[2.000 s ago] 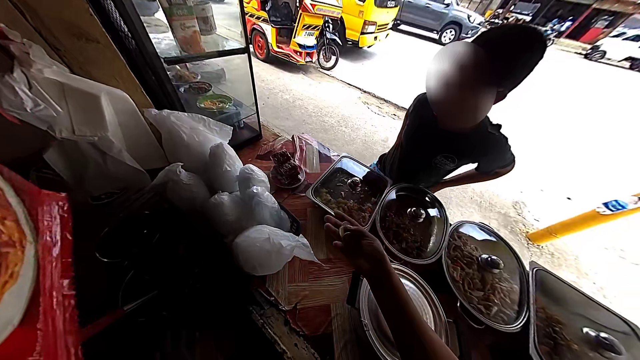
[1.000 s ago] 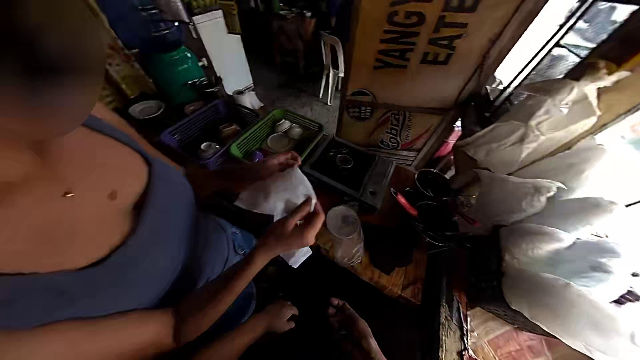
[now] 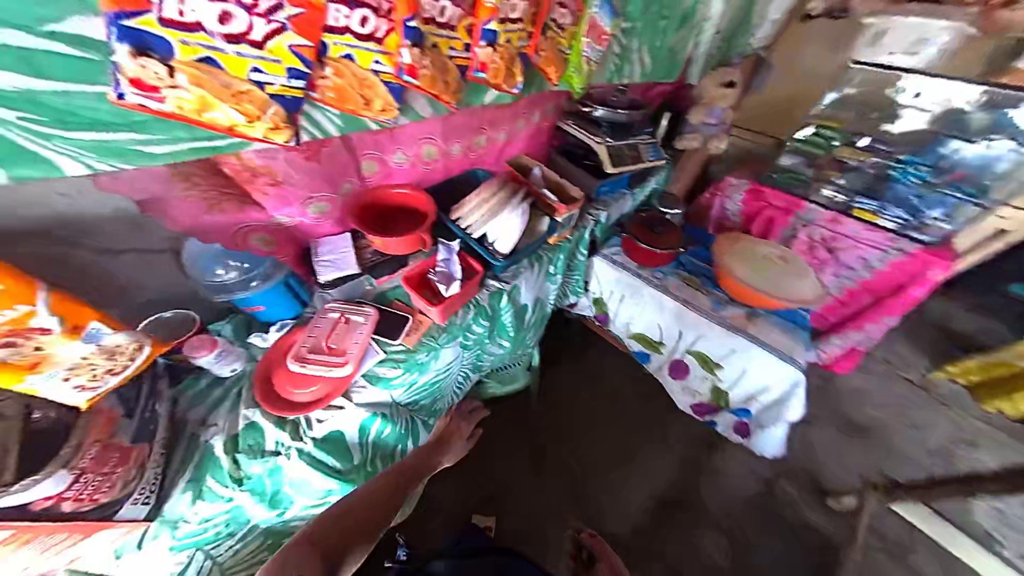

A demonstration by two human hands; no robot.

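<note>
My left hand [image 3: 459,432] reaches in from the bottom, empty, its fingers extended beside the green leaf-patterned tablecloth [image 3: 472,360]. My right hand [image 3: 596,554] shows only as a dark, blurred part at the bottom edge; whether it holds anything is unclear. On the cloth above my left hand, a pink plastic lid [image 3: 334,340] lies across a red plastic plate [image 3: 276,372]. A smartphone [image 3: 392,324] is beside the lid. Behind them are a small red basket [image 3: 440,288] with a foil packet, a red plastic container [image 3: 392,216], and a dark blue tray [image 3: 500,260] holding pale, long items.
Snack packets [image 3: 352,60] hang above the table. A blue tub [image 3: 268,296] and a jar [image 3: 214,354] stand at left. To the right, a lower table with a white cloth [image 3: 688,364] holds a red pot [image 3: 652,240] and an orange lidded bowl [image 3: 764,272]; a glass case [image 3: 888,144] stands behind.
The view has swung to a different table. The person in a blue-grey top and the white sheet of one second ago are out of view.
</note>
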